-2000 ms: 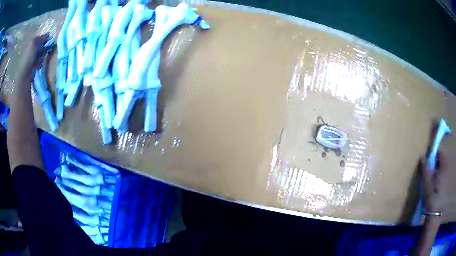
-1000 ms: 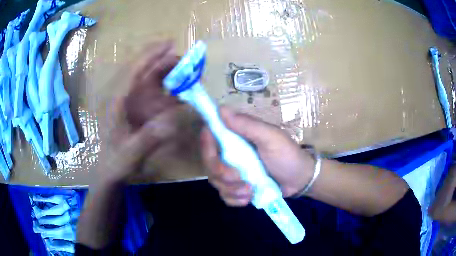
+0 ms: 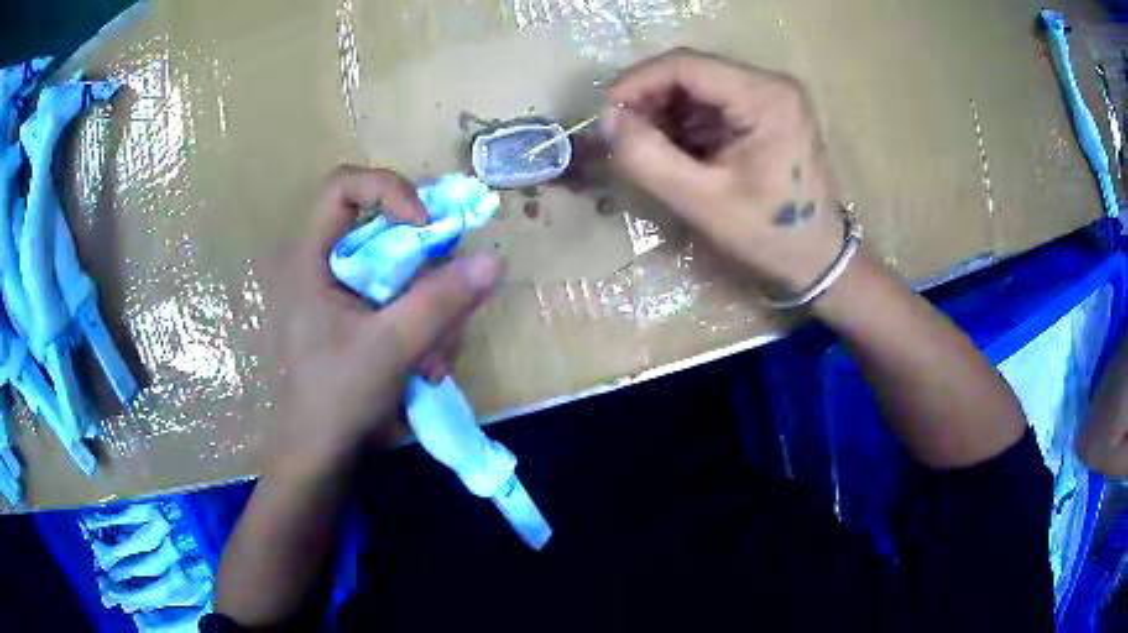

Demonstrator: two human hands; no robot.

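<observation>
My left hand (image 3: 384, 309) is closed around a pale blue-white moulded limb part (image 3: 460, 435). The part's wide knobbed end shows between my fingers, with dark blue on it, and its narrow plug points down to the right. My right hand (image 3: 730, 161) pinches a thin pale stick (image 3: 572, 131) between thumb and fingers. The stick's tip is in a small white-rimmed dish (image 3: 479, 156) with greyish contents. The dish stands just beyond the part's wide end, with dark spots around it.
Several pale parts (image 3: 50, 266) lie fanned on the tan table (image 3: 693, 303) at left. One part (image 3: 1080, 111) lies at far right. Blue crates (image 3: 922, 334) stand below the table edge, one holding stacked parts (image 3: 142, 563). Another person's arm (image 3: 1107, 414) shows at right.
The part has passed from my right hand to my left. My right hand has moved up to the dish and now holds the stick. The view has shifted, so the dish appears further left.
</observation>
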